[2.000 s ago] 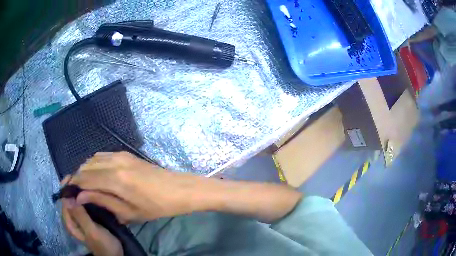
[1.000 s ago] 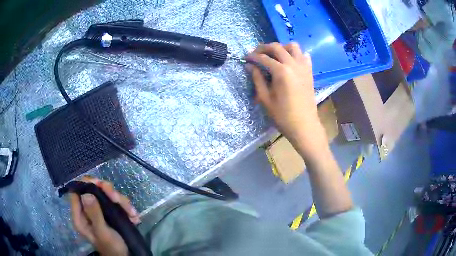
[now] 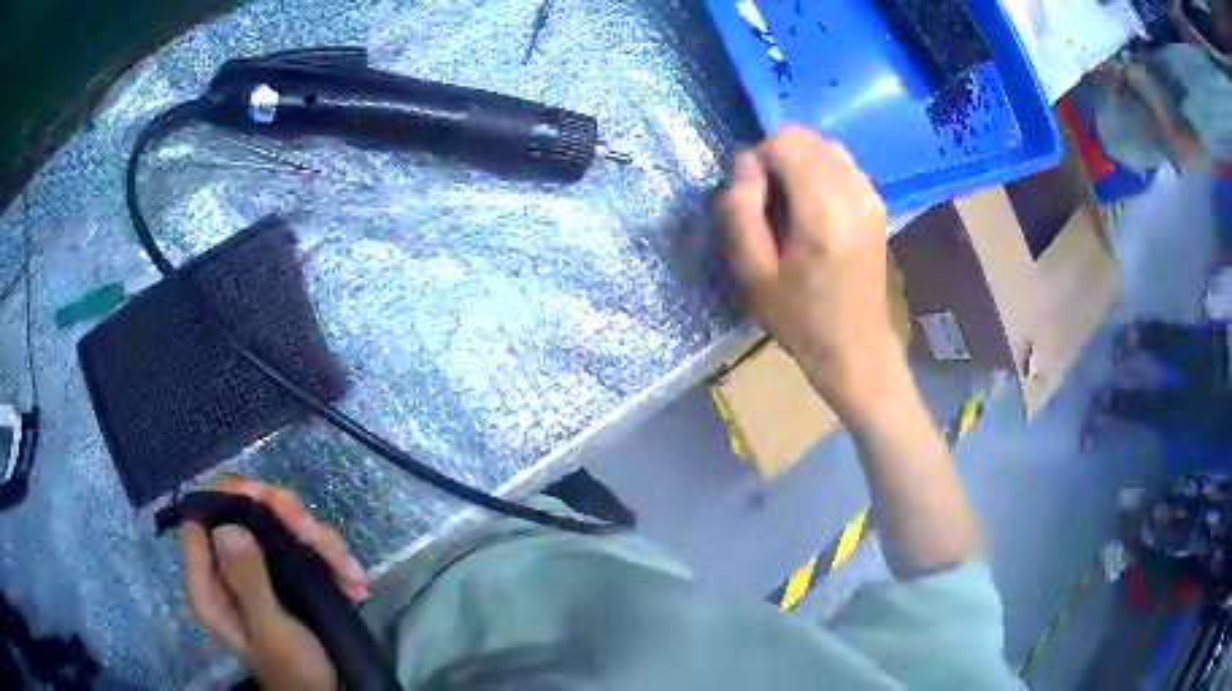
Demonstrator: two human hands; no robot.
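My left hand [image 3: 257,581] is wrapped around a black padded headband [image 3: 318,601] at the bottom left, its narrow end sticking out above the fingers. My right hand [image 3: 811,236] is raised beside the blue bin, fingers curled with the fingertips together; whether it holds something small cannot be told. The black electric screwdriver [image 3: 405,119] lies on the bubble-textured sheeting, its thin bit pointing right, left of my right hand and not held. The black screw plate [image 3: 214,358] lies below the screwdriver, with the thick cord crossing over it.
A blue bin [image 3: 932,182] with small black bits stands at the upper right. A green strip [image 3: 91,307] and a black-and-white item [image 3: 16,452] lie at the left. Cardboard boxes [image 3: 993,290] and yellow-black floor tape [image 3: 827,556] show beyond the bench edge.
My right hand has left the headband, reached to near the screwdriver bit, then moved slightly right and curled its fingers tighter. My left hand still holds the headband.
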